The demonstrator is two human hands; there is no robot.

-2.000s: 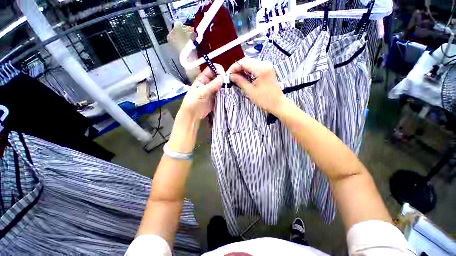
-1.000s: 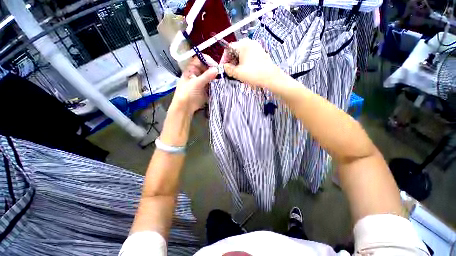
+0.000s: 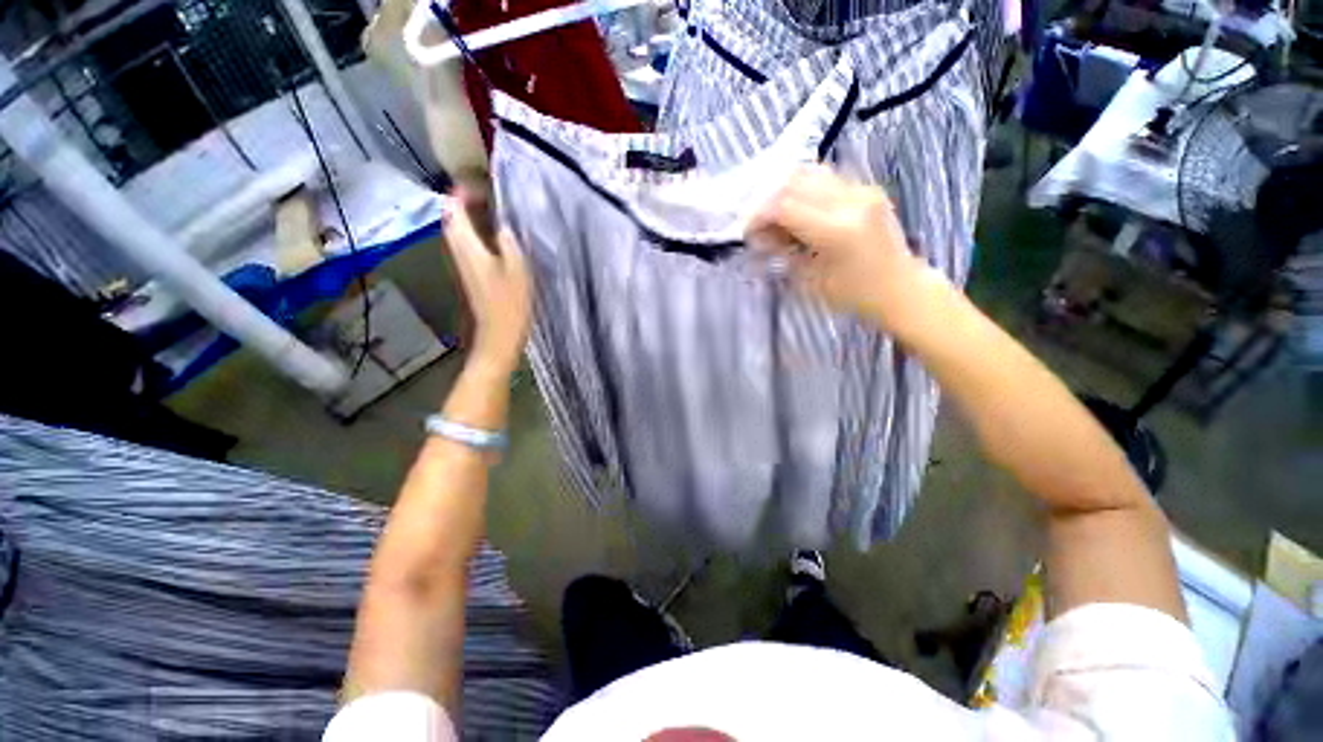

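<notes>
A striped garment (image 3: 697, 377) with dark trim along its top edge hangs from a white hanger (image 3: 544, 25) in front of me. Its top opening sags and shows the pale inside with a small dark label (image 3: 660, 161). My left hand (image 3: 491, 276) is at the garment's left edge, fingers pointing up; whether it grips the cloth is unclear. My right hand (image 3: 842, 239) is blurred, fingers bent at the right part of the top edge; whether it holds cloth or a small tool cannot be told.
More striped garments (image 3: 929, 145) hang behind at right. A dark red garment (image 3: 559, 80) hangs behind the hanger. Striped cloth (image 3: 218, 580) fills the lower left. A pale pipe (image 3: 174, 239) slants at left. A fan (image 3: 1255, 160) and a white-covered table (image 3: 1124, 145) stand at right.
My hands have moved apart from the pinched spot at the top edge, the right hand going right. The garment has turned so that its wide top opening shows. The view has shifted.
</notes>
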